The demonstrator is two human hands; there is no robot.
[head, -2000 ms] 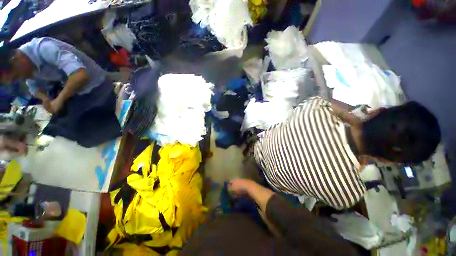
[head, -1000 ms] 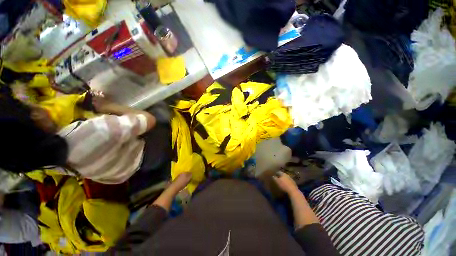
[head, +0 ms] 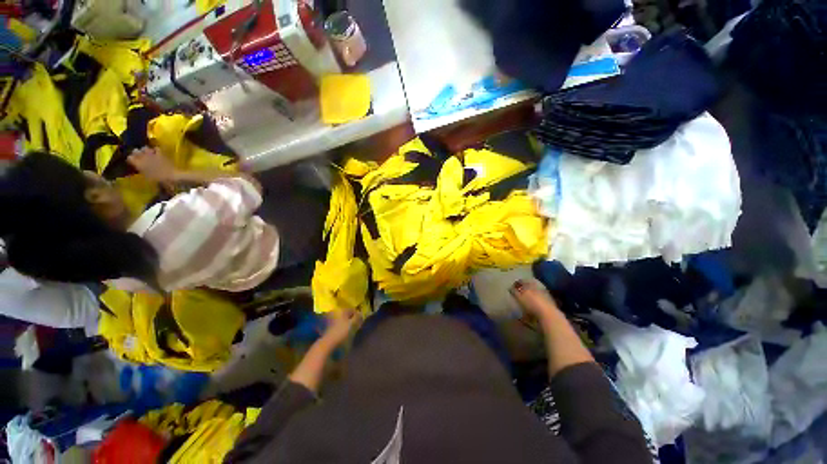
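Observation:
A heap of yellow-and-black garment pieces lies right in front of me. My left hand is at the heap's lower left edge, by a hanging yellow piece; whether its fingers grip anything is unclear. My right hand is below the heap's right side, over a pale patch, with its fingers slightly apart and nothing seen in it. A thick stack of white cut pieces lies right of the heap, with dark navy pieces fanned on its top edge.
A person in a striped top sits at the left by a red and white sewing machine. A pale machine table stands ahead. More yellow pieces lie at left. White pieces lie at lower right. A red item is at lower left.
The view has turned and moved left. The seated person in black-and-white stripes is now mostly out of view. The yellow heap is now directly in front, and both my hands show beside my body.

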